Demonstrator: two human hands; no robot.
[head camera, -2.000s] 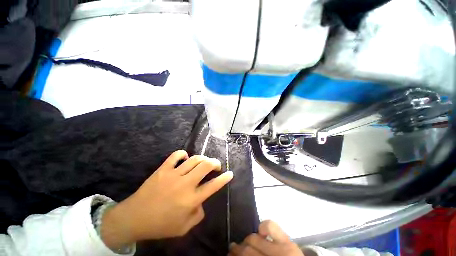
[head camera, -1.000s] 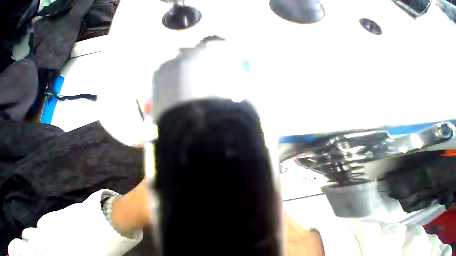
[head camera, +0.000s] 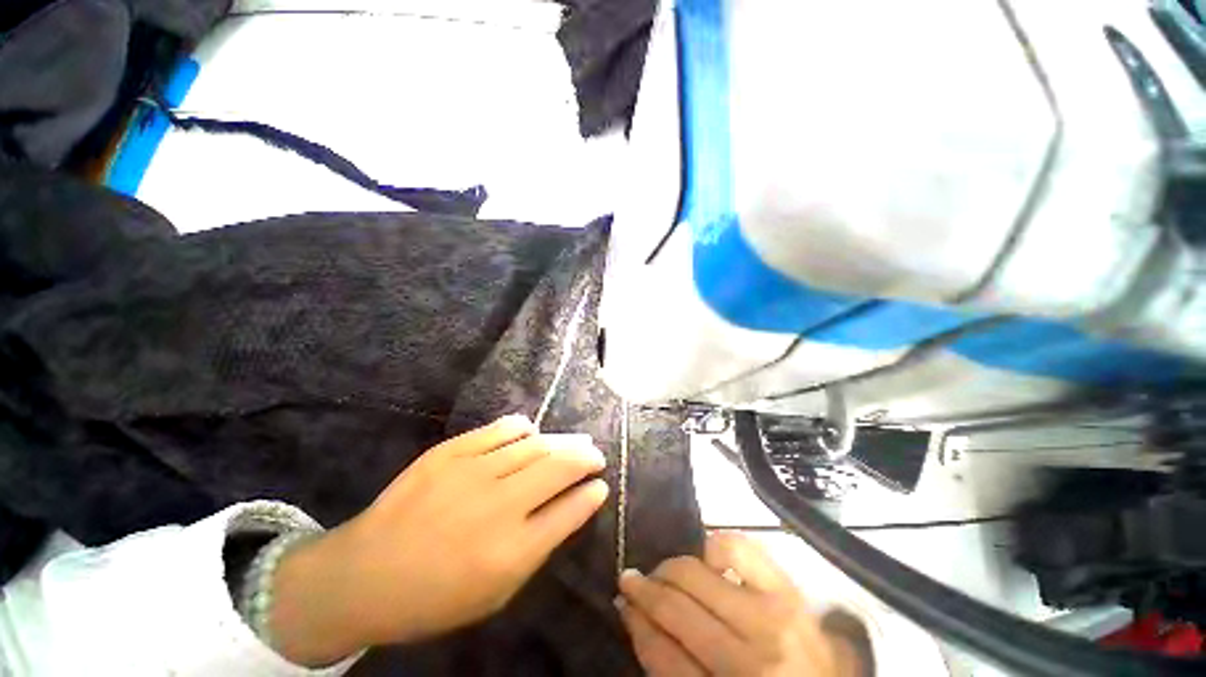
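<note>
A large dark washed garment (head camera: 304, 318) lies left of the sewing machine head (head camera: 846, 172). A thin pale-toothed line, apparently a zipper (head camera: 623, 489), runs from under the head toward me, with a dark strip (head camera: 661, 483) on its right. My left hand (head camera: 450, 529) lies palm down on the cloth, fingertips just left of this line. My right hand (head camera: 721, 608) has thumb and fingers on the line and the strip's near part, pinching the edge. Needle and presser foot are hidden by the head.
A thin dark scrap (head camera: 318, 152) lies on the white table (head camera: 384, 66) at the left. A black phone (head camera: 889, 454) lies on the machine bed. A dark cloth bundle (head camera: 1104, 536) sits at the right. A black curved tube (head camera: 846, 536) crosses the lower right. Red plastic shows at the lower right corner.
The view dipped close to the machine head, then moved back. More of the strip now shows beyond the machine's left side. My right hand is now higher in view, at the zipper line.
</note>
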